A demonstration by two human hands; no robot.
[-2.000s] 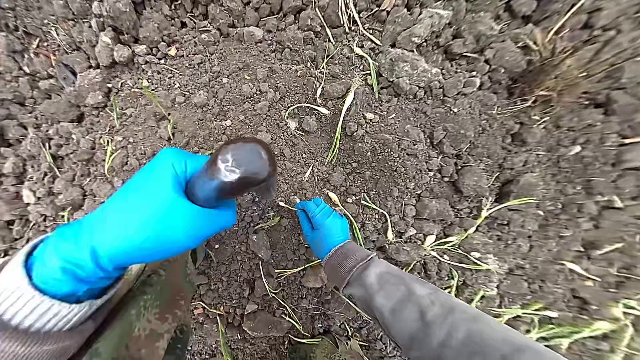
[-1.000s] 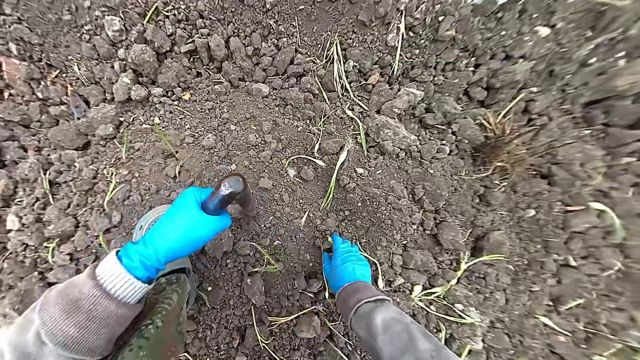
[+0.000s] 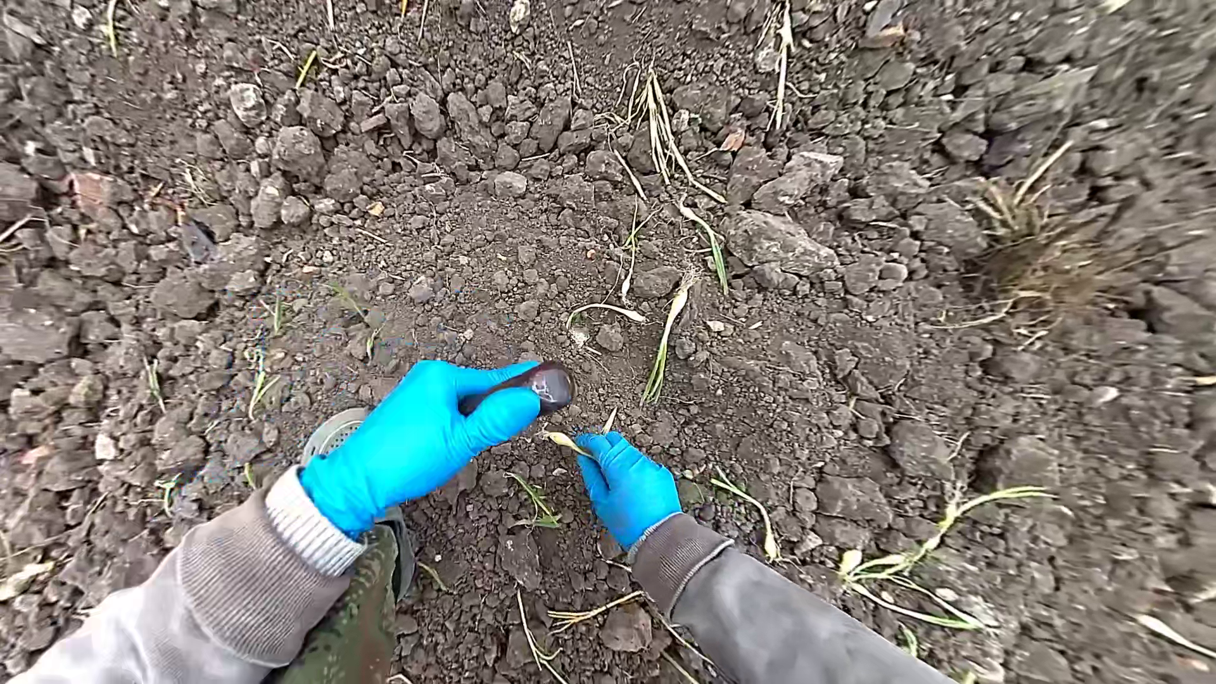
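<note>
My left hand [image 3: 418, 442], in a blue glove, is closed around a dark, smooth-ended tool handle [image 3: 532, 385]; the tool's lower part is hidden. Low over the soil, to its right, my right hand [image 3: 627, 484], gloved too, pinches a small pale onion-like seedling [image 3: 568, 443] by its leaves, bulb end pointing left. Above the hands a seedling with green leaves [image 3: 668, 340] lies on the dirt, beside a thin curved one [image 3: 605, 309]. Another loose seedling [image 3: 753, 508] lies right of my right hand. Left of it, a green shoot [image 3: 537, 503] shows in the soil.
Cloddy dark soil surrounds both hands. More pulled seedlings [image 3: 902, 562] lie at the lower right, and dry stalks [image 3: 660, 123] at the top. A dry grass tuft [image 3: 1035, 247] is at the right. Small green shoots [image 3: 258, 385] stand at the left, near my shoe [image 3: 332, 432].
My right hand, down at the soil a second ago, now shows a seedling between its fingers. My left hand has kept hold of the handle and moved closer to the right hand.
</note>
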